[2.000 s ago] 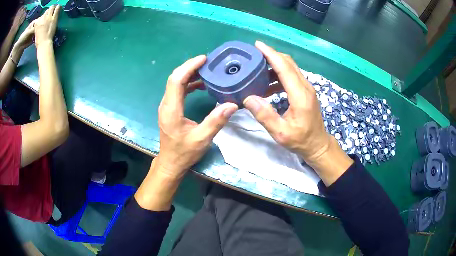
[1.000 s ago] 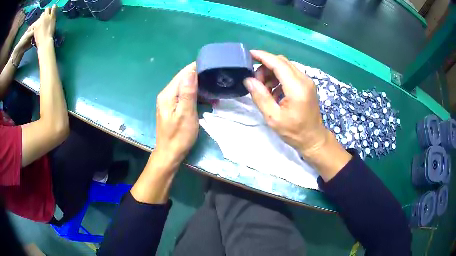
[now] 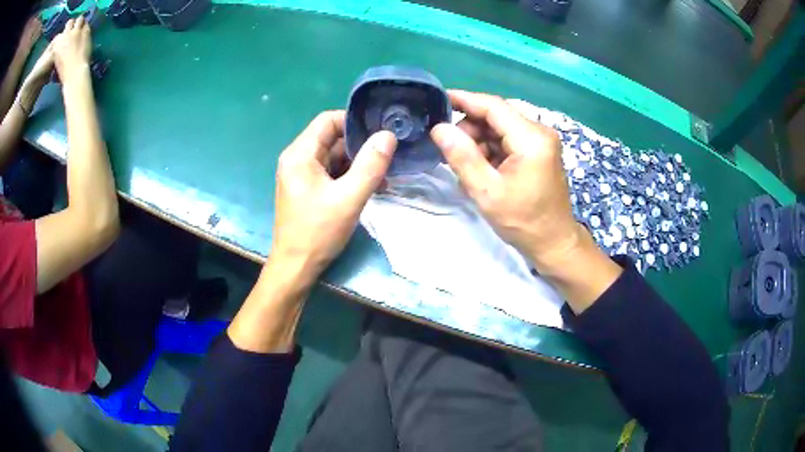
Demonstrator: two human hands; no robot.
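A dark blue-grey housing (image 3: 399,99) is held above the bench with its open, hollow side facing me. A round hub with a hole shows in its middle. My left hand (image 3: 319,190) grips the housing's left side, its thumb reaching inside beside the hub. My right hand (image 3: 507,181) holds the right side, its thumb at the inner right rim and its fingers behind. Whether the right fingertips also hold a small insert cannot be told. A heap of small dark inserts with white round spots (image 3: 631,207) lies right of my right hand.
A white sheet (image 3: 441,247) lies on the green bench (image 3: 221,115) under my hands. A green rail (image 3: 530,62) runs along the far side. Several housings (image 3: 766,284) stand at the far right, others at the far left. A person in red sits left, near a blue stool (image 3: 146,402).
The housing has turned from closed face up to its open side facing me. My left thumb has moved from the outside into the housing, near the hub.
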